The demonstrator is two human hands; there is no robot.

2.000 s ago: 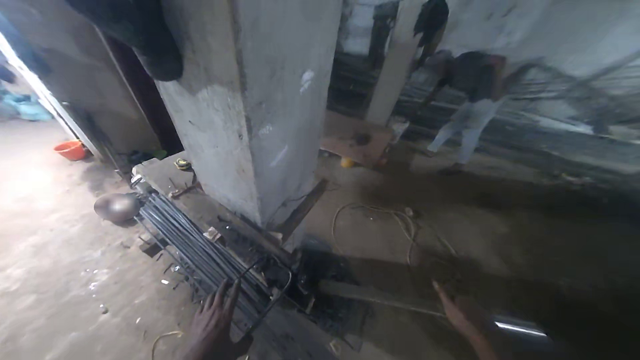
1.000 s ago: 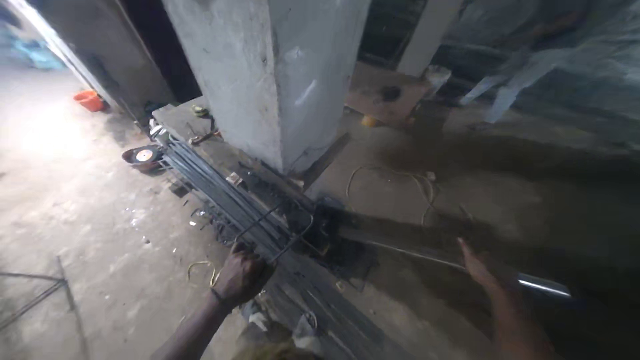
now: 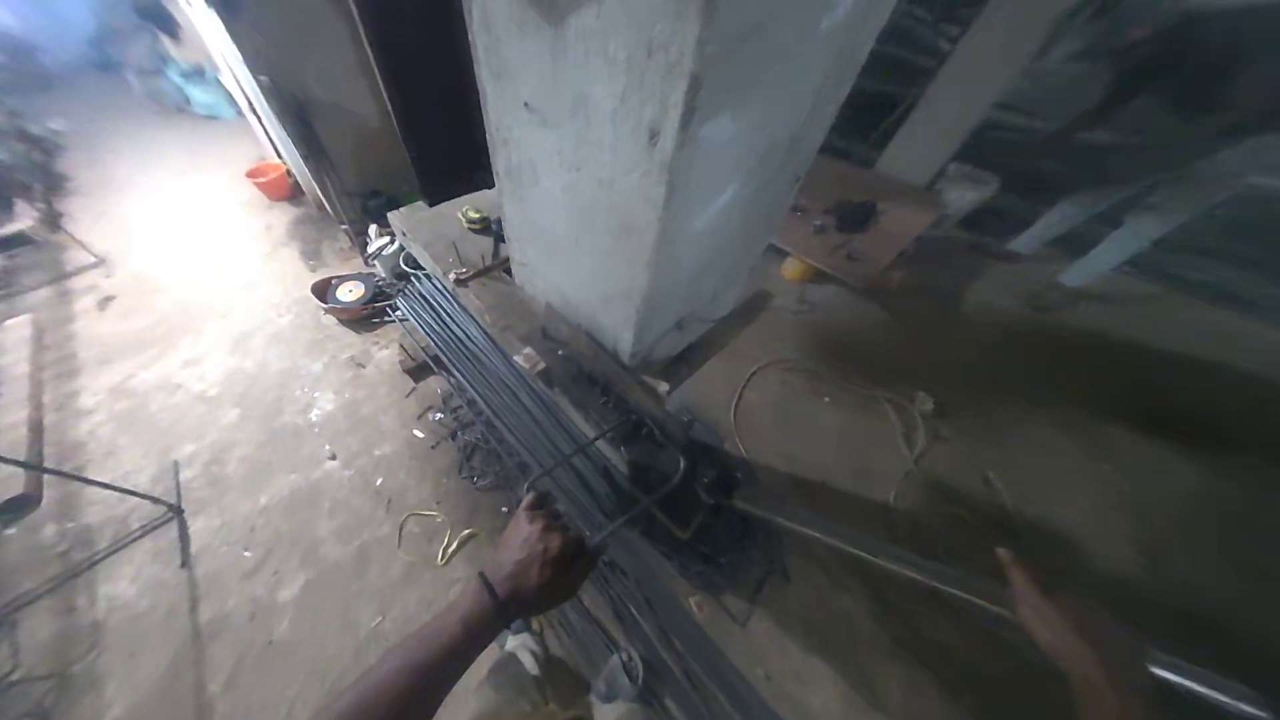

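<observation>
My left hand [image 3: 545, 555], a dark band at its wrist, is closed on one end of a bent rebar stirrup [image 3: 675, 475]. The rectangular stirrup lies across or just above a long bundle of steel bars [image 3: 510, 390]. At the lower right, my right hand [image 3: 1055, 610] is blurred and dim, with one finger extended; whether it holds anything cannot be told. A long metal bar [image 3: 880, 560] runs past it toward the lower right corner. Dark bent metal pieces [image 3: 480, 450] lie beside the bundle.
A concrete column [image 3: 650, 180] stands beyond the bars. An abrasive disc [image 3: 352, 291] rests in a pan at left, near an orange bucket [image 3: 270, 181]. A rope [image 3: 760, 375] lies on the floor. Another person [image 3: 1120, 210] stands at upper right. More bent rebar [image 3: 100, 550] is at far left.
My left hand was spread near the bars two seconds ago and is now closed on the stirrup. The view has shifted toward the left.
</observation>
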